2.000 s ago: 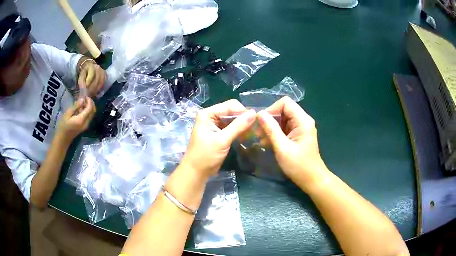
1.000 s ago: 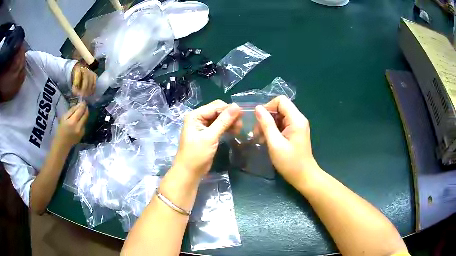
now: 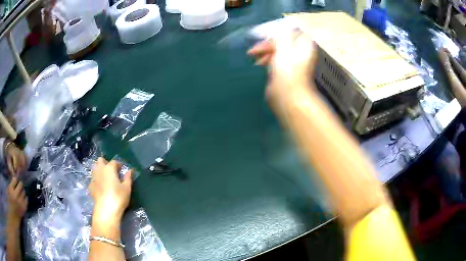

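Note:
My left hand [image 3: 110,186] is low over the heap of clear zip-lock bags [image 3: 64,204], its fingertips at the edge of a clear bag [image 3: 125,167]. Whether they grip it is unclear. My right hand [image 3: 292,61] is stretched far forward beside the metal-cased unit, blurred by motion. A whitish, see-through blur [image 3: 265,29], like a clear bag, is at its fingers; whether it is held is unclear. A short black cable [image 3: 166,169] with a silvery plug lies between the hands, below a clear bag [image 3: 156,140]. Another bag [image 3: 130,109] lies beside the black cable pile [image 3: 76,127].
The metal-cased unit [image 3: 357,51] with a yellowish top stands at right on the grey board [image 3: 403,142]. White rolls [image 3: 139,24] stand at the far side. A coworker's hands [image 3: 16,178] are at the left edge. Another person's arm [image 3: 452,74] is at far right.
The view has swung right. My hands have parted: the right moved far forward and right, the left over to the bag heap. The bag between them is gone from there; a cable shows on the table.

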